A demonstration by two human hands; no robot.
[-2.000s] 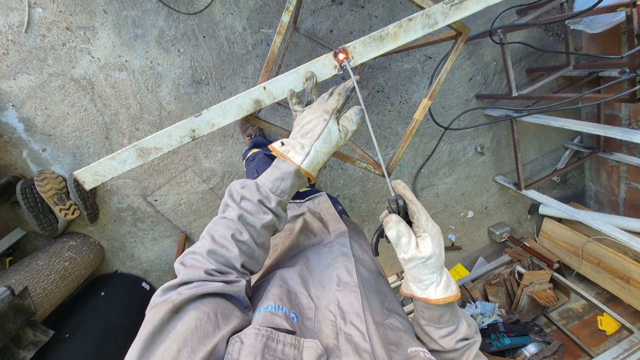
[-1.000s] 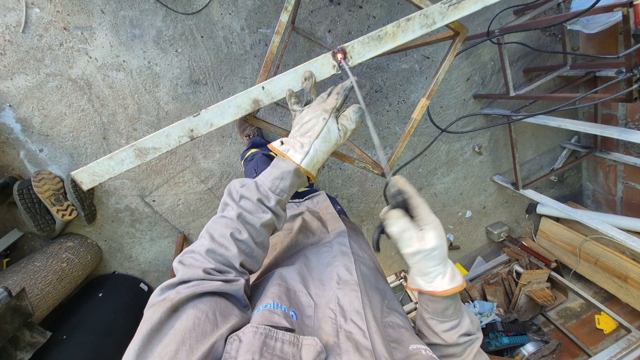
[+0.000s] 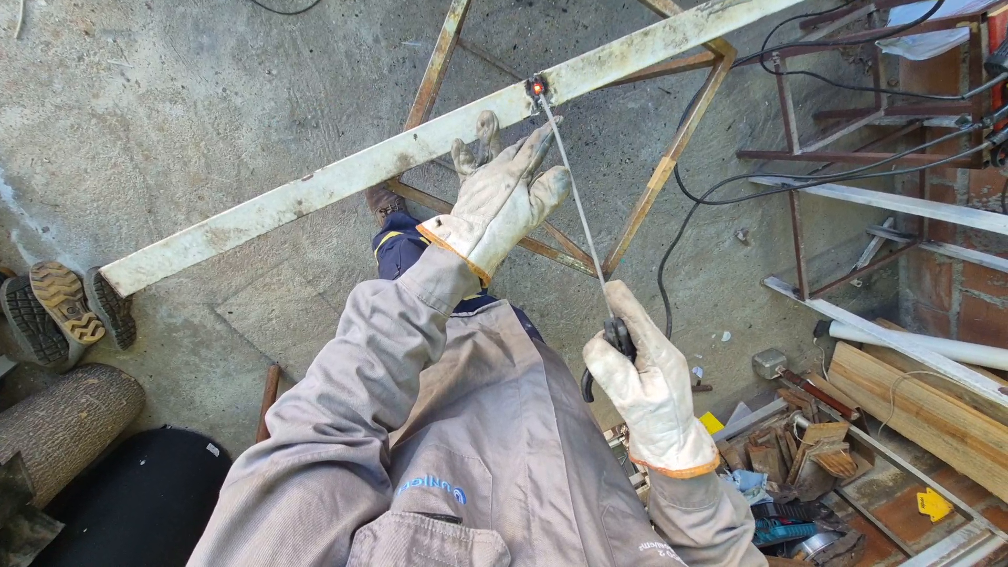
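Observation:
A long, pale painted metal bar (image 3: 315, 193) lies at a slant across a rusty metal trestle (image 3: 669, 157). My right hand (image 3: 650, 378), in a leather welding glove, is closed on a black electrode holder (image 3: 620, 337). From the holder a welding electrode (image 3: 581, 213) runs up to a small red-glowing spot (image 3: 538, 87) on the bar, with dark scorched metal around it. My left hand (image 3: 504, 193), also gloved, has its fingers spread below the bar, close to the electrode; whether the fingertips touch either one I cannot tell.
Black cables (image 3: 756, 185) loop across the concrete floor at the right, near metal frames (image 3: 803, 295). A hammer (image 3: 772, 366), wood scraps (image 3: 811, 457) and planks (image 3: 929, 409) lie lower right. Shoes (image 3: 67, 303), a log (image 3: 71, 425) and a black round object (image 3: 146, 496) are at left.
The bright glow at the electrode's tip dimmed one second ago and is now a small red spot. My right hand, blurred by motion a second ago, is sharp now. My left hand has stayed in place.

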